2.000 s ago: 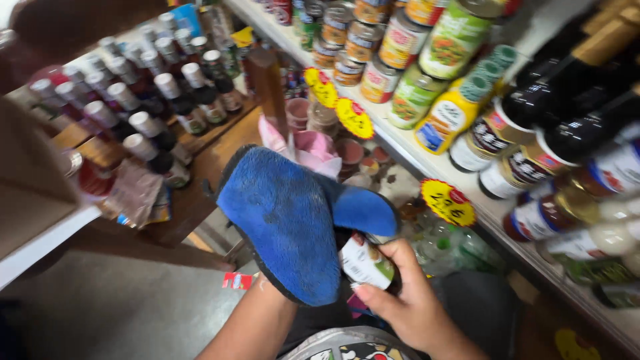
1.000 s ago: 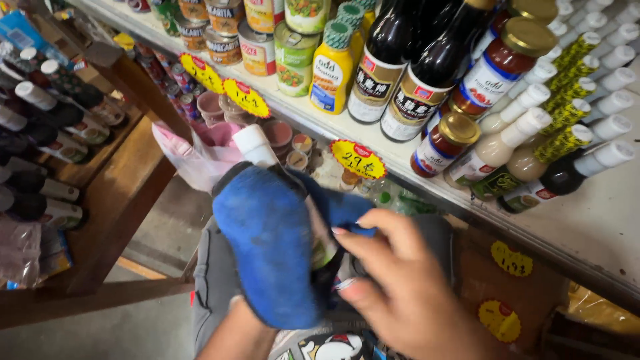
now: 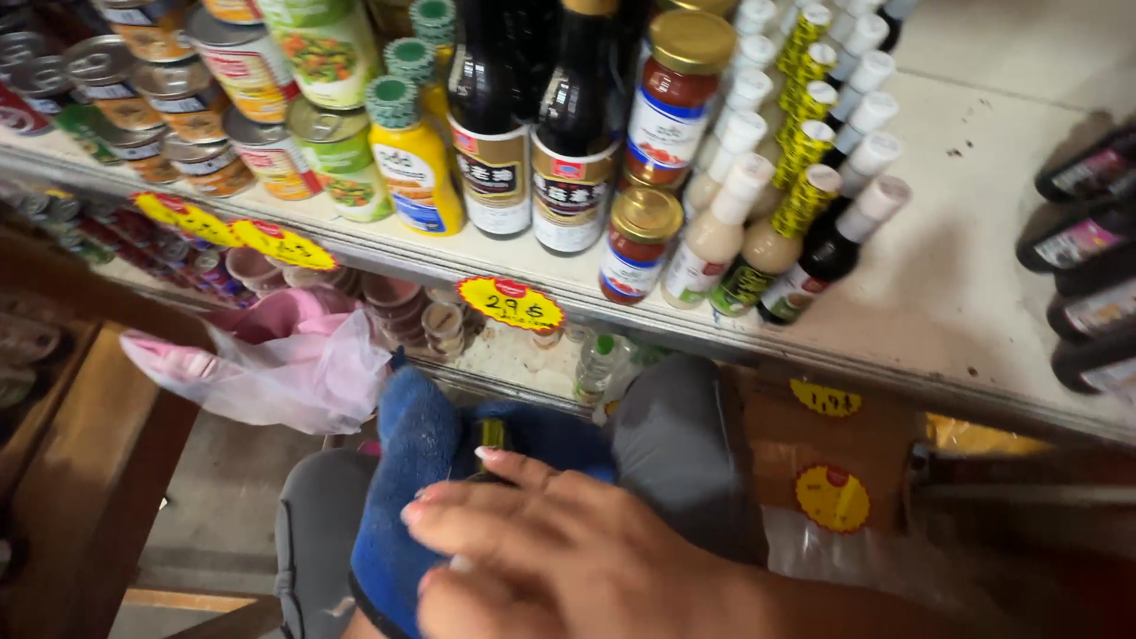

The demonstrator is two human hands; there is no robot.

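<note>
A blue cloth mitt covers my left hand at the bottom centre, between my knees. Part of a dark bottle with a greenish neck shows against the mitt, and the mitt's fabric lies around it; the rest is hidden by my right hand. My right hand is over the bottle and mitt, blurred, fingers stretched to the left. Whether its fingertips touch the bottle is not clear.
Above runs a white shelf with cans, a yellow squeeze bottle, dark sauce bottles, jars and small white-capped bottles. A pink item in a plastic bag is at left, beside a wooden post.
The view has shifted towards the right part of the shelf. My right hand, which held a small labelled bottle at the mitt two seconds ago, now reaches across over the mitt with fingers extended.
</note>
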